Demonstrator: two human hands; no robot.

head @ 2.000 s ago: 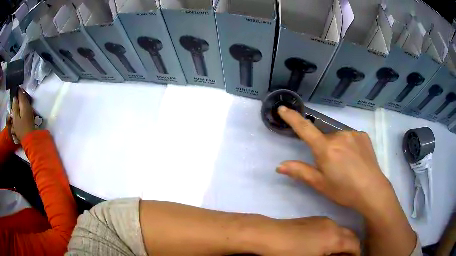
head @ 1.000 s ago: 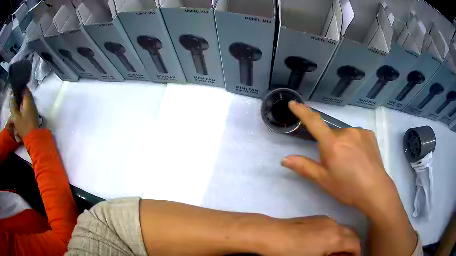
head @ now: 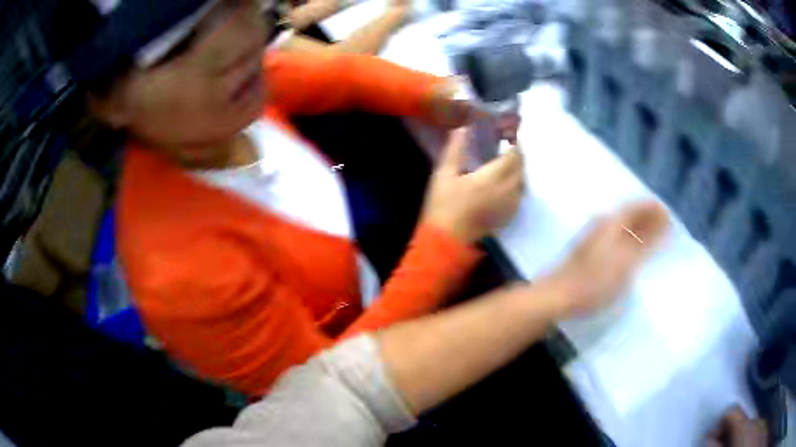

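Observation:
The view is strongly blurred. My left hand is stretched out over the white bench, with nothing visible in it. A small part of my right hand shows at the bottom right edge, cut off. A dark blurred shape, perhaps the fan, is at the right edge above it. Another grey handheld fan is in the hands of a person in orange sleeves, its head up.
The person in orange sits at my left, close to my left forearm. A row of blue-grey retail boxes lines the bench's far edge. More hands show at the top. White bags or wrapping lie near the top of the bench.
The view has swung left towards the neighbour. My left arm has reached out from its place across the front of the bench. My right hand has slid to the bottom right edge.

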